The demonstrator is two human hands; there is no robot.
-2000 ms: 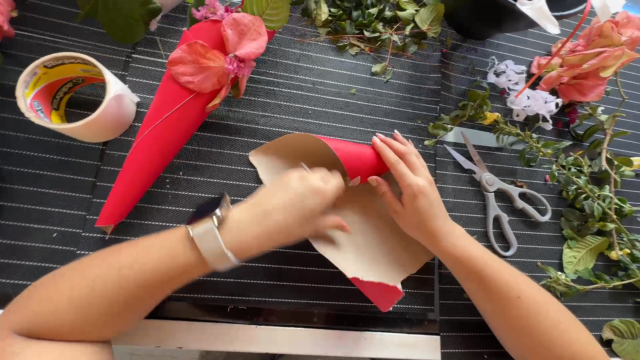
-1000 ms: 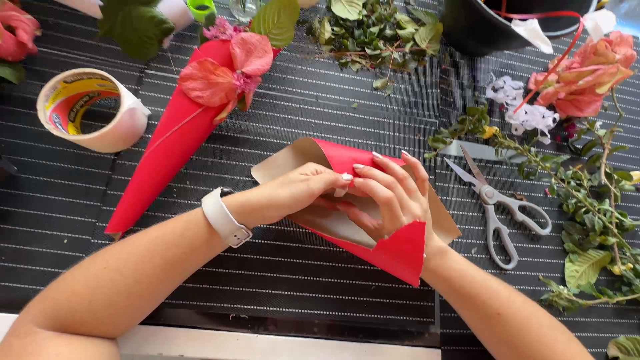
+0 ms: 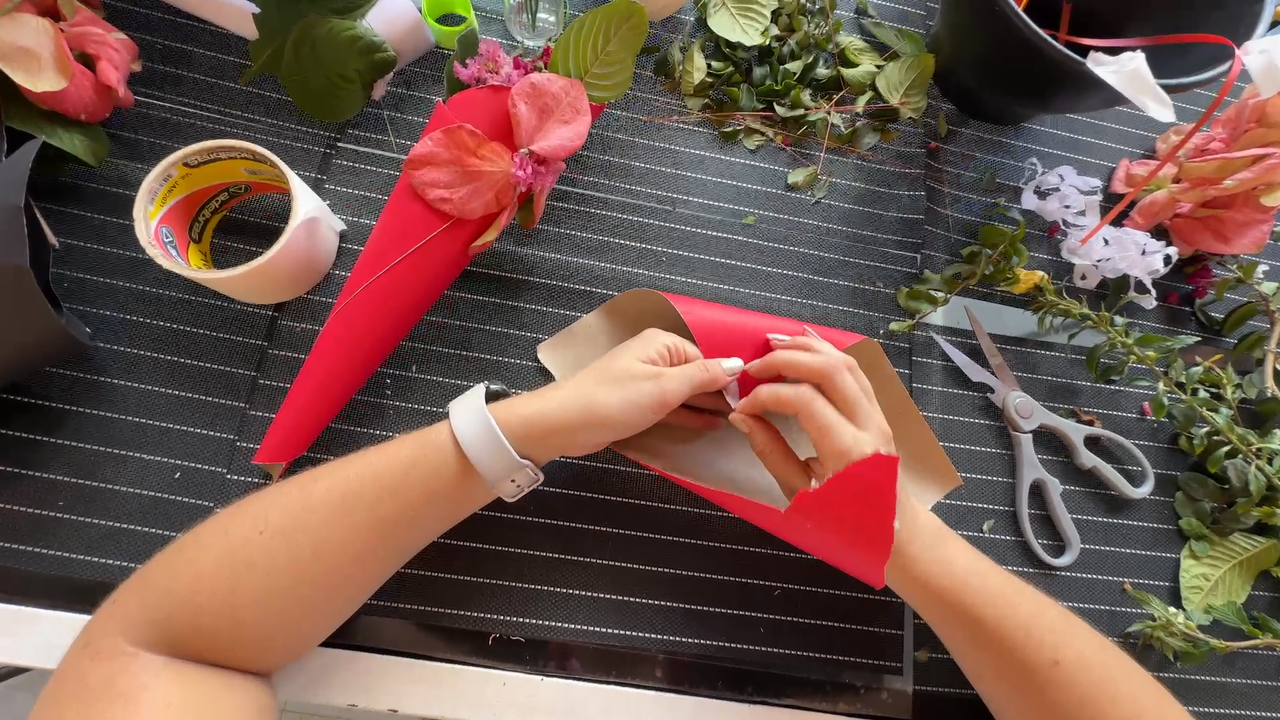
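Observation:
A sheet of red paper with a tan inner side (image 3: pixel 700 315) lies curled on the dark striped mat. My left hand (image 3: pixel 640 385), with a pale-banded watch on its wrist, pinches a small whitish piece, probably tape (image 3: pixel 732 392), between thumb and finger. The fingertips of my right hand (image 3: pixel 820 410) meet it from the other side; the paper's torn red edge curls over that wrist. Left of both hands lies a finished-looking red paper cone (image 3: pixel 375 295) with coral petals (image 3: pixel 460 170) and pink blossoms at its wide end. A wide tape roll (image 3: pixel 235 220) stands beside the cone.
Open grey-handled scissors (image 3: pixel 1040 430) lie right of my right hand. Leafy stems (image 3: pixel 1100 320), white curled ribbon (image 3: pixel 1075 215) and a coral flower (image 3: pixel 1215 180) line the right side. Cut leaves (image 3: pixel 790 70) and a black bucket (image 3: pixel 1000 60) are at the back, a dark container (image 3: pixel 30 270) at far left.
The paper's torn red corner, lying low near the front edge at first, is now folded up around my right wrist. My left hand has come up to meet my right fingertips.

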